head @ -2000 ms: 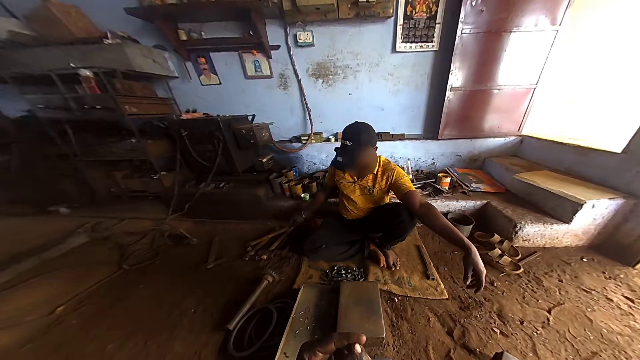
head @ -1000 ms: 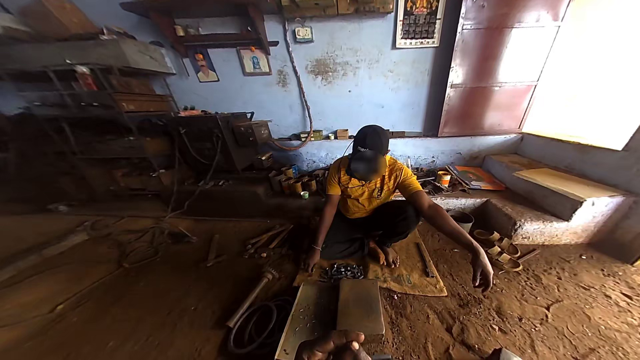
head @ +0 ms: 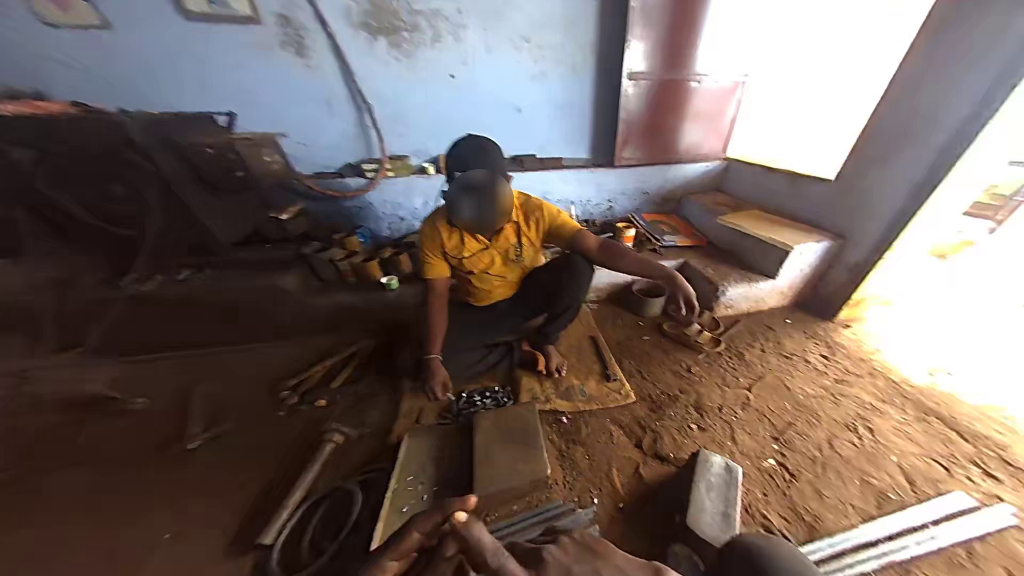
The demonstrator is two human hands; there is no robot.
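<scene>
At the bottom of the head view my left hand (head: 424,538) and my right hand (head: 544,556) are close together, their fingertips meeting. Whether anything sits between the fingers cannot be told. Just beyond them lie a shallow metal tray (head: 386,512) with small bits in it and a flat metal block (head: 512,448). Dark metal bars (head: 544,518) lie beside my right hand. A pile of small dark metal pieces (head: 482,402) is behind the block, on a sack mat (head: 572,392).
A co-worker (head: 496,256) in a yellow shirt sits across, one hand at the pile. A hammer (head: 300,484) and dark hoops (head: 320,520) lie left. A pale block (head: 714,496) and light metal bars (head: 912,532) are right. Rings (head: 692,336) lie farther back.
The view has shifted down and to the right, bringing more of my hands into sight. The co-worker's hand by the pile was farther back two seconds ago.
</scene>
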